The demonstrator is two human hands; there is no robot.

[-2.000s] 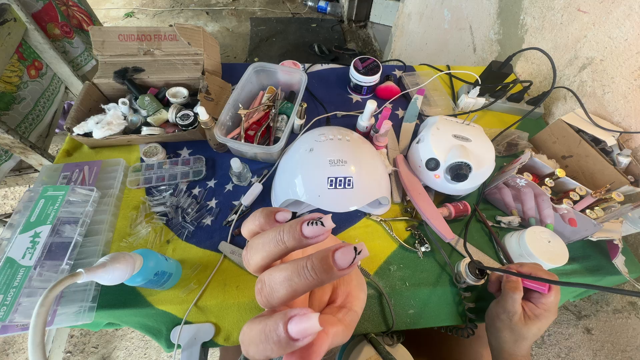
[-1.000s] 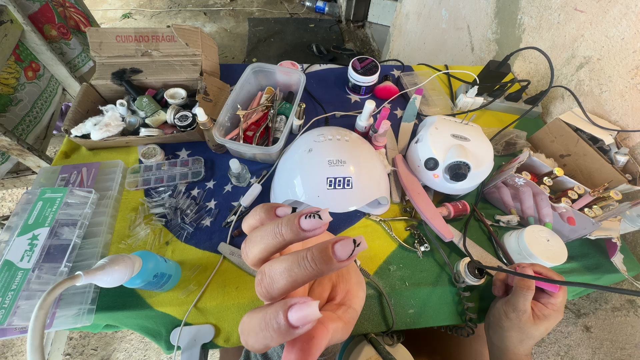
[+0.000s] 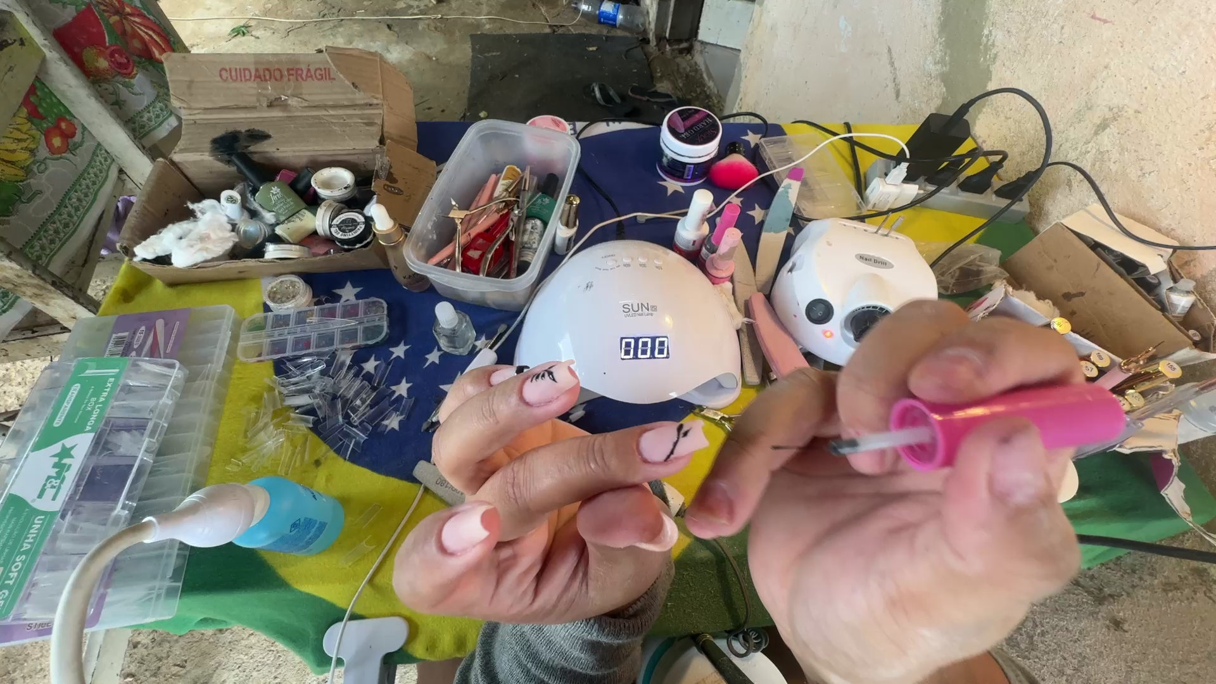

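Observation:
My left hand [image 3: 551, 494], in a grey sleeve, is raised palm up with curled, spread fingers and holds nothing. Its nails are pale pink; two show thin black line designs. My right hand [image 3: 912, 494] is just right of it, its fingers around the bright pink cap handle [image 3: 1007, 425] of a thin nail-art brush. The fine dark brush tip [image 3: 788, 446] points left towards the black-lined nail [image 3: 673, 442], with a gap between. Behind the hands stands a white nail lamp [image 3: 632, 323] with a lit display.
A white nail drill unit [image 3: 850, 285] stands behind my right hand. Around lie a cardboard box of jars [image 3: 275, 104], a plastic tub of tools [image 3: 489, 280], loose clear nail tips [image 3: 337, 404], a blue bottle [image 3: 294, 516] and a tip case [image 3: 85, 456]. Black cords cross the right side.
My right hand has risen from beside a small jar at the lower right towards my left hand, bringing the pink-handled brush into full sight. My left hand stays raised, its fingers slightly shifted.

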